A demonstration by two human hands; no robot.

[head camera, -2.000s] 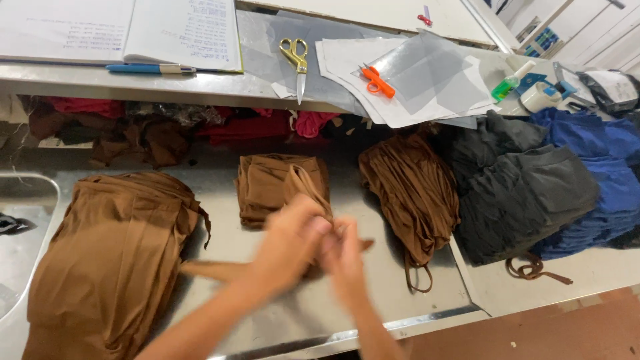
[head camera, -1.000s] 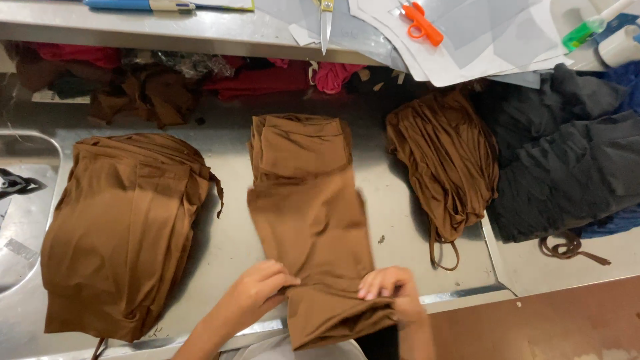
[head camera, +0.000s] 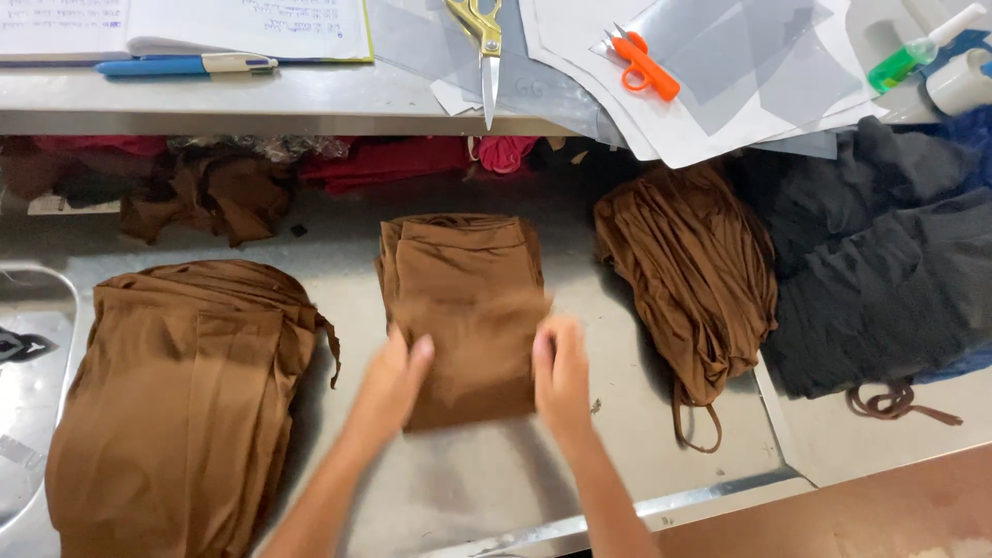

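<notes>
A folded brown garment lies over the lower part of a stack of folded brown fabric at the middle of the metal counter. Its lower part is blurred. My left hand grips its left edge, thumb on top. At its right edge, my right hand pinches the cloth between thumb and curled fingers. To the left lies a large pile of folded brown garments. A gathered brown fabric bundle with a hanging loop is on the right.
Black garments and a coiled brown cord are at the right. A sink rim borders the left. The raised shelf holds gold-handled scissors, orange thread snips, a pen, a notebook and a green bottle.
Both hands have moved up from the counter's front edge. The garment that stretched down to that edge is now folded shorter, over the stack. Two seconds ago, the hands were together over the stack.
</notes>
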